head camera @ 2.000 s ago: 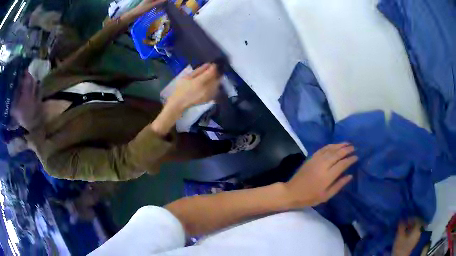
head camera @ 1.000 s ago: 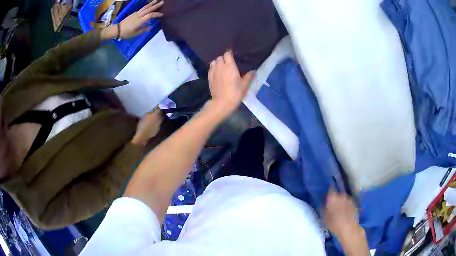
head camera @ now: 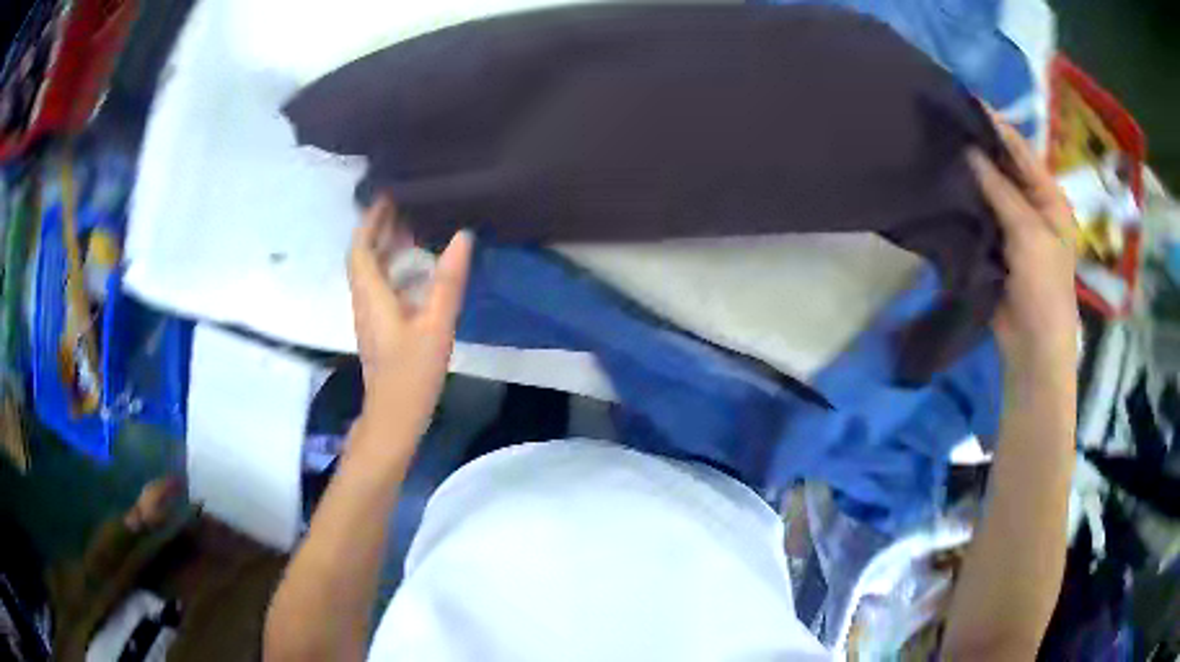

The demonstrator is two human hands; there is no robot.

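Note:
A dark brown-purple garment piece lies spread lengthwise over the cream padded form, its right end hanging down in folds. My right hand grips this right end, with cloth between thumb and fingers. My left hand is at the piece's lower left edge, thumb and fingers apart, fingertips at the cloth's edge. A blue garment lies below the dark piece, along the near side of the form, and bunches up at the right.
The white table cover shows at the left. Blue basket and red basket stand at the left, a red-rimmed basket with yellow scraps at the right. More blue cloth lies at the far right. Another person's brown sleeve shows lower left.
The view has turned. The dark piece, earlier off the form's side near my left hand, now lies over the form. My right hand has moved from the blue garment to the dark piece's right end.

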